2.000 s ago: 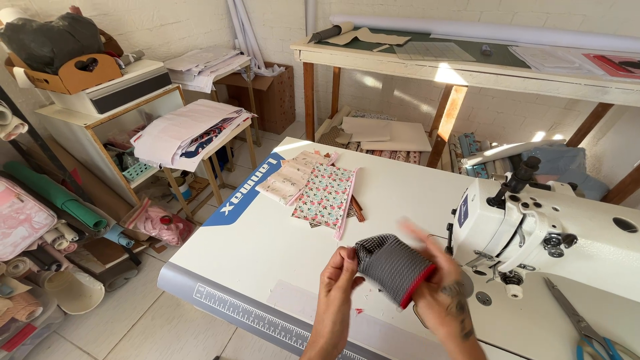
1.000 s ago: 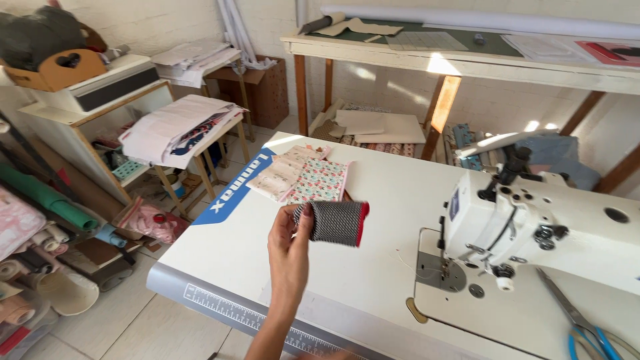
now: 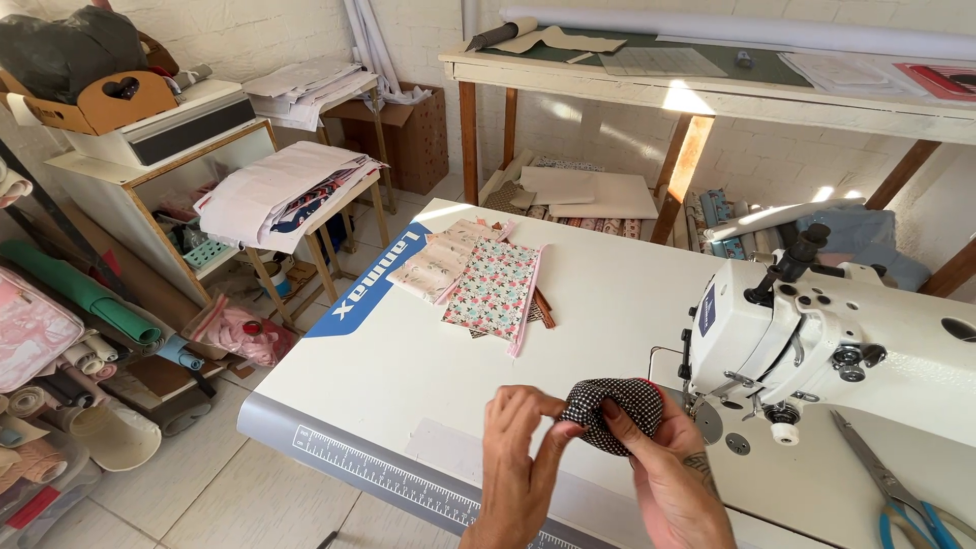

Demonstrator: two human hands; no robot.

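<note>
A small black-and-white patterned fabric pouch (image 3: 616, 412) with a red edge is held above the front of the sewing table, left of the white sewing machine (image 3: 808, 335). My right hand (image 3: 675, 465) grips its right side, the thumb lying across the fabric. At the pouch's left end, my left hand (image 3: 522, 457) pinches the cloth between thumb and fingers. Beyond the hands lie a floral fabric piece (image 3: 494, 288) with a pink zipper edge and a beige leaf-print piece (image 3: 435, 263), with brown strips partly beneath them.
Scissors with blue handles (image 3: 892, 484) lie at the right, in front of the machine. A ruler strip (image 3: 381, 469) runs along the table's front edge. Behind stands a long worktable (image 3: 732, 99). Stacked papers (image 3: 282, 191) and fabric rolls (image 3: 84, 290) are at the left.
One second ago my left hand alone held up the pouch and my right hand was out of view. Now both hands hold the pouch, closer to the machine in view.
</note>
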